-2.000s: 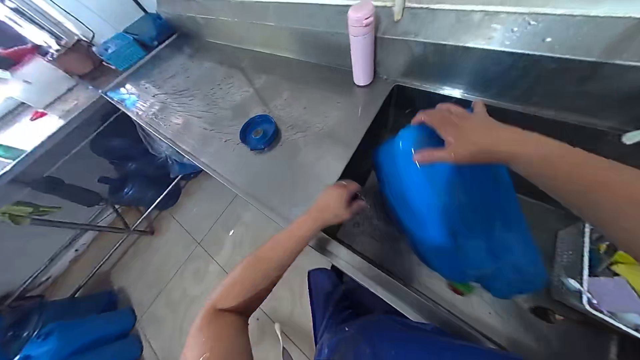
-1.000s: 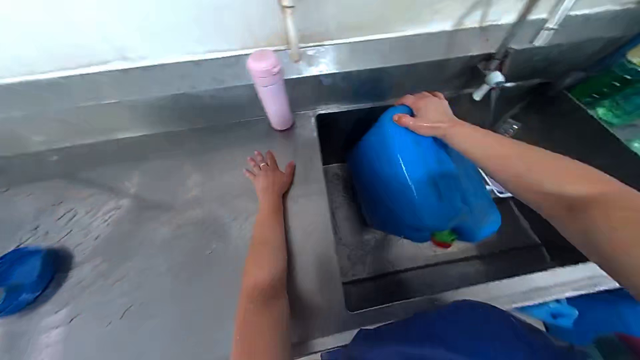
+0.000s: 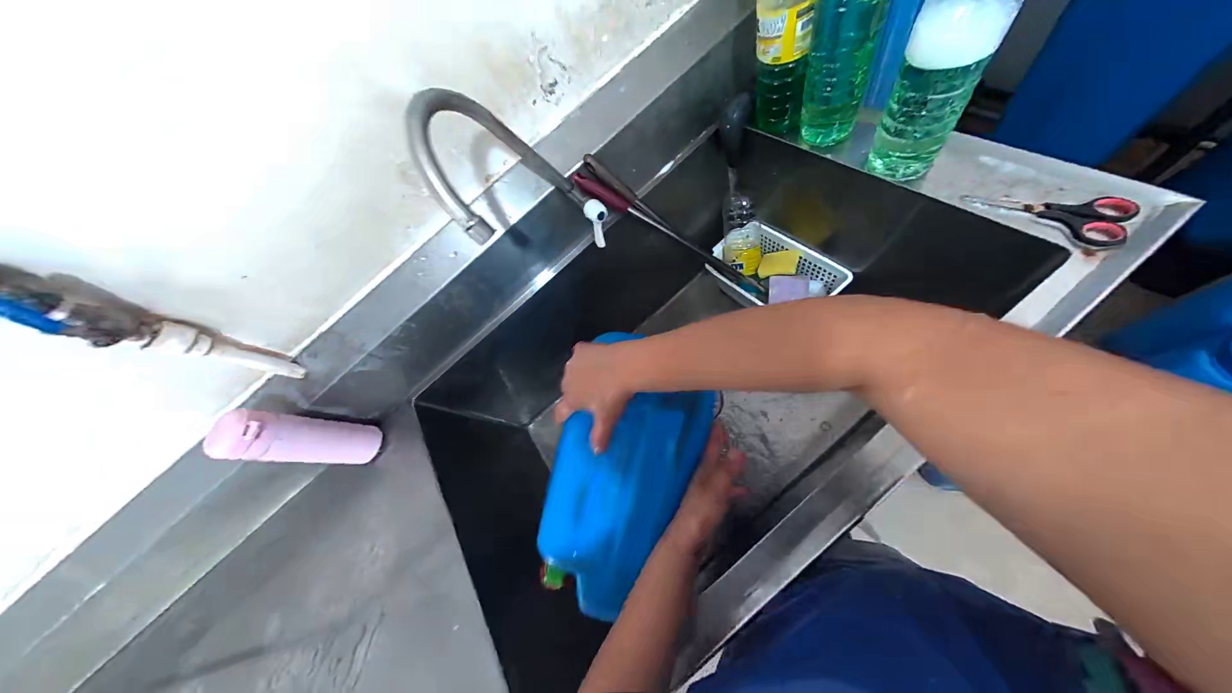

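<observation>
A blue plastic jug (image 3: 621,491) is tilted inside the stainless steel sink (image 3: 857,462), with a small green and red part at its lower left end. My right hand (image 3: 599,385) grips the jug's upper end, thumb on the near face. My left hand (image 3: 710,486) lies against the jug's right side, low in the sink, its fingers partly spread; whether it bears any of the jug's weight I cannot tell. The curved faucet (image 3: 481,120) stands behind the sink, beside a white tap handle (image 3: 597,217).
A pink bottle (image 3: 298,439) stands left of the sink near the wall. A perforated basket (image 3: 823,269) with sponges (image 3: 780,263) sits at the sink's far end. Bottles of green liquid (image 3: 919,115) and scissors (image 3: 1078,217) are on the right ledge. A pipe (image 3: 231,354) sticks out from the wall.
My left hand has moved from the steel counter into the sink, against the jug. The jug has turned, its green and red part now at the lower left. The view has swung to the right.
</observation>
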